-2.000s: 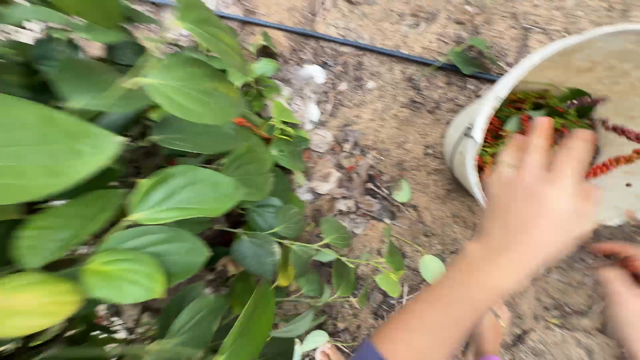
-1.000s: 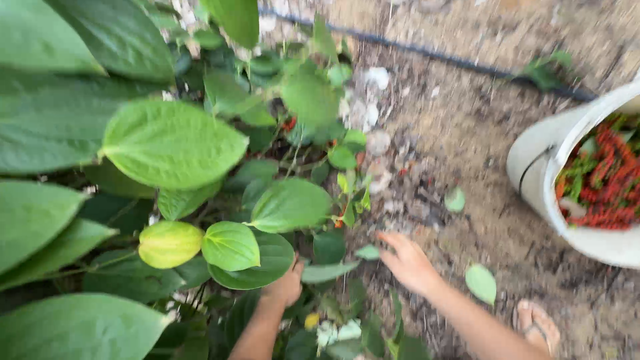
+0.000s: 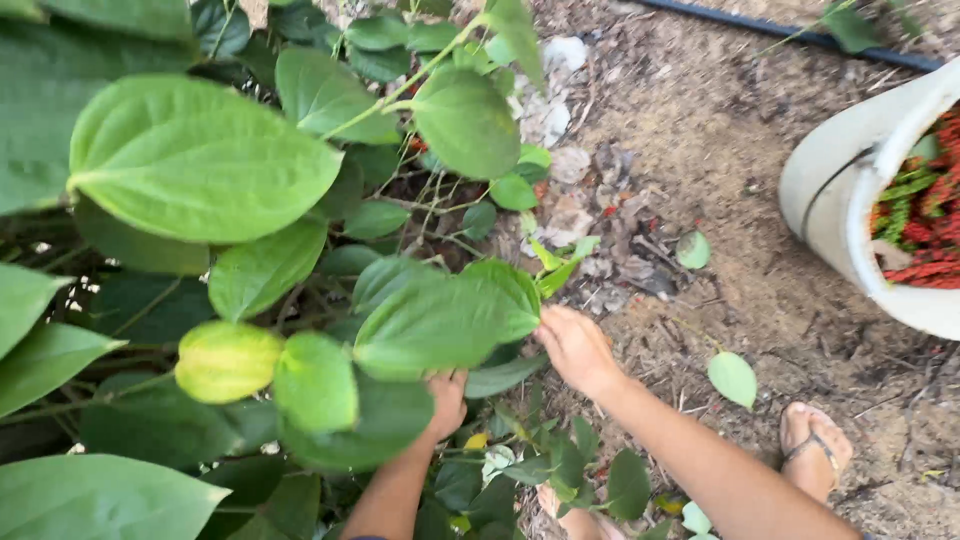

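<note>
My right hand (image 3: 577, 349) has its fingertips at the tip edge of a green leaf (image 3: 499, 296) low on a pepper vine; whether they pinch it is unclear. To its left, my left hand (image 3: 448, 401) reaches up among the leaves, its fingertips hidden under a broad blurred leaf (image 3: 431, 326). Pepper plant foliage (image 3: 202, 157) fills the left side, with one yellow leaf (image 3: 229, 361). A white plastic bucket (image 3: 832, 176) stands tilted in view at the right, holding red and green pepper spikes (image 3: 926, 210).
A black irrigation hose (image 3: 787, 31) crosses the sandy soil at the top right. Loose leaves (image 3: 733, 379) and dry litter (image 3: 645, 274) lie between plant and bucket. A sandalled foot (image 3: 816, 448) is at the lower right; another shows partly under low leaves at the bottom.
My right hand has left the bucket, where it was two seconds ago, and is now at the vine. My left hand is among the leaves. The view has shifted.
</note>
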